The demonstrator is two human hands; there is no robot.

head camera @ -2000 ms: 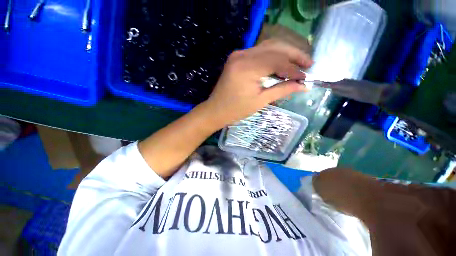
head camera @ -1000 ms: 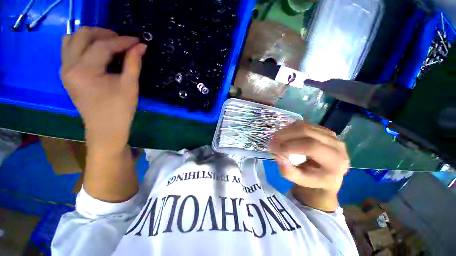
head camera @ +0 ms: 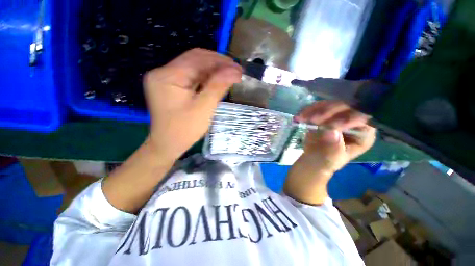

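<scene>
My left hand [head camera: 185, 93] is raised beside the ring bin, left of the fixture, with thumb and fingertips pinched together. Whether a small part is between them cannot be made out. My right hand [head camera: 336, 135] holds a thin silver pin [head camera: 311, 126] between thumb and fingers, its end pointing left. The clear tray of silver pins [head camera: 245, 130] lies between my hands near the shirt. The bright fixture block [head camera: 276, 76], with a dark hole, sits at the tip of the grey press bar [head camera: 338, 89], just right of my left fingertips.
The large blue bin [head camera: 109, 111] of dark ring parts is at left, with a second blue bin [head camera: 26, 117] beyond it. A long clear box [head camera: 325, 41] stands behind the press bar. A blue bin of silver parts [head camera: 428, 39] is upper right. Cardboard boxes [head camera: 383, 228] lie below the bench.
My left hand has moved right, from over the ring bin to near the fixture. My right hand has risen from the pin tray's right edge, and a pin now shows in it.
</scene>
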